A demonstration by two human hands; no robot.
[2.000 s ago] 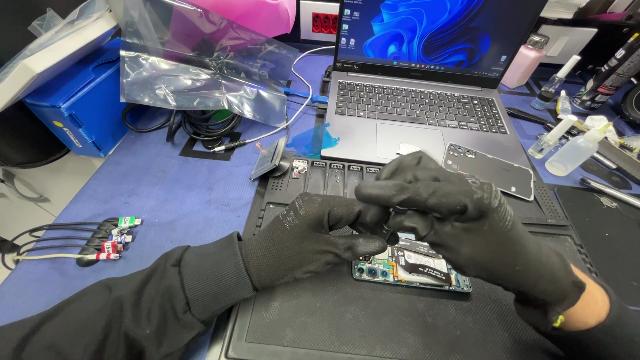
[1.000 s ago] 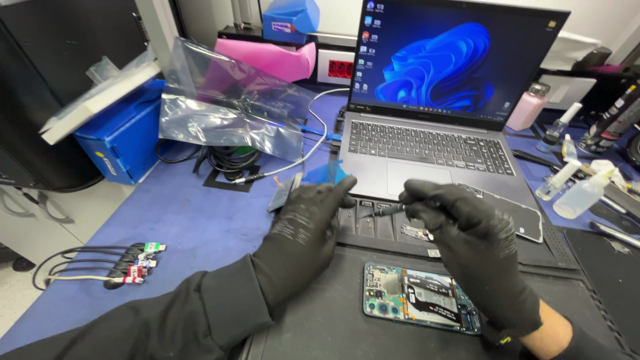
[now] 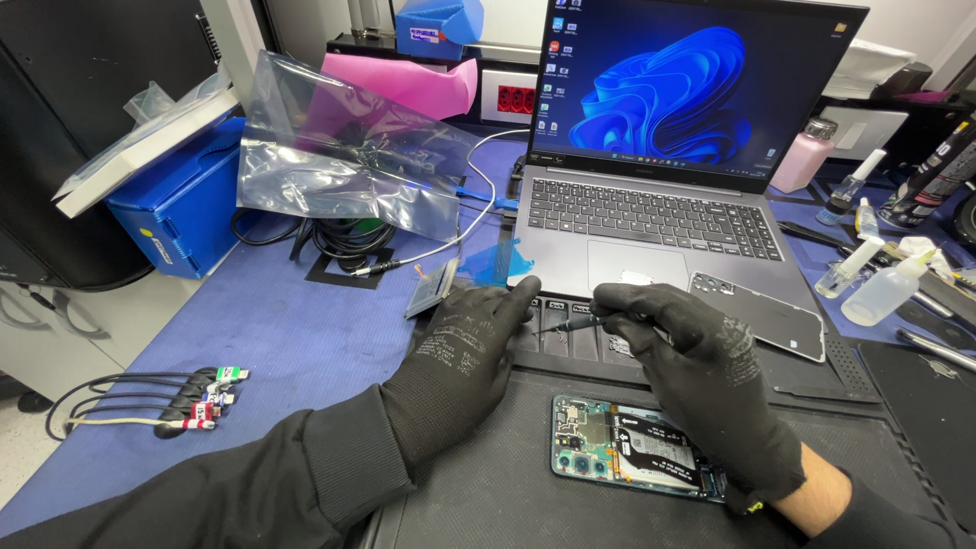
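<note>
My right hand [image 3: 701,381], in a black glove, holds a thin screwdriver [image 3: 579,325] between thumb and fingers, its tip pointing left over the compartments of a black parts tray [image 3: 560,347]. Small metal parts lie in some compartments. My left hand [image 3: 465,358], also gloved, rests at the tray's left end; whether something is under its fingers is hidden. Below the tray, an opened smartphone [image 3: 595,450] lies on the black mat with its board, camera lenses and battery exposed. Its back cover [image 3: 762,313], or one like it, lies on the laptop's front right corner.
A laptop [image 3: 526,259] stands open behind the tray. To the left are a flat battery-like part [image 3: 432,288], blue film [image 3: 496,263], a plastic bag [image 3: 343,168], a blue box [image 3: 183,206] and cable plugs [image 3: 200,415]. Bottles [image 3: 881,290] and tools [image 3: 938,349] lie right.
My hands, together above the phone two seconds ago, have moved apart and up to the tray. The phone now shows fully. The view has shifted somewhat.
</note>
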